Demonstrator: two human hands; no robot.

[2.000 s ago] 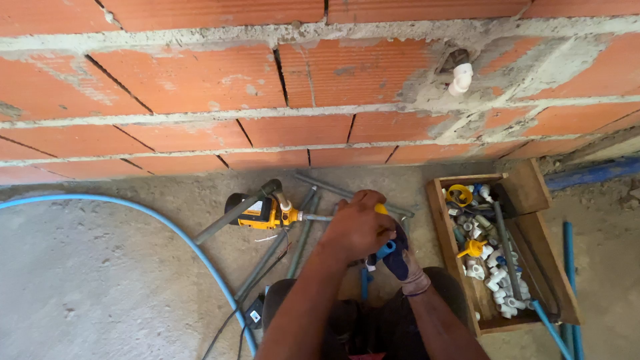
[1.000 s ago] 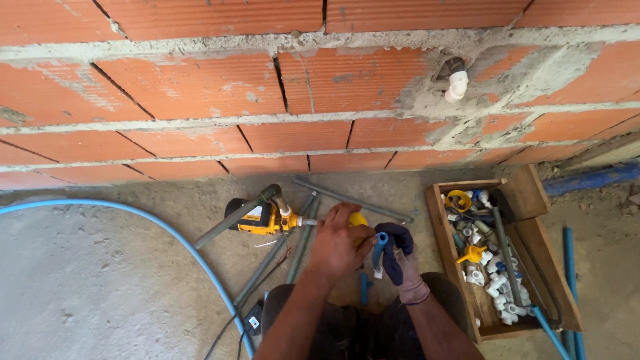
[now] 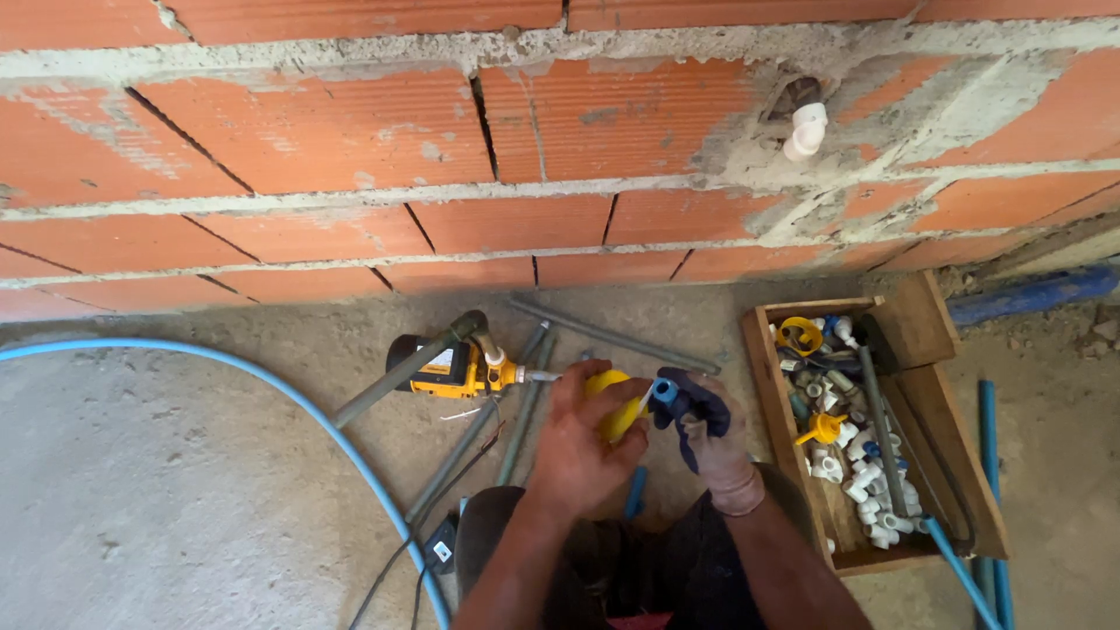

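Observation:
My bare left hand (image 3: pixel 582 437) grips a yellow spool (image 3: pixel 617 404), with a short strip of white tape (image 3: pixel 646 401) running from it to a blue pipe fitting (image 3: pixel 665 390). My right hand (image 3: pixel 713 429), in a dark-palmed work glove, holds that fitting, its round opening facing up. Both hands are close together above my knees. Left of them, a yellow and black water pump (image 3: pixel 455 369) lies on the floor, with grey pipe joined to it. The palm of my left hand is hidden.
A wooden box (image 3: pixel 962 455) of white fittings stands right. Grey pipes (image 3: pixel 612 334) lie near the brick wall (image 3: pixel 350 131). A blue pipe (image 3: pixel 289 389) curves across the left floor. A white elbow (image 3: pixel 807 131) juts from the wall; blue pipes (image 3: pixel 989 472) lie beyond the box.
The blue fitting in my right hand has turned; its opening now faces up beside the spool. A white strip now shows between the spool and the fitting.

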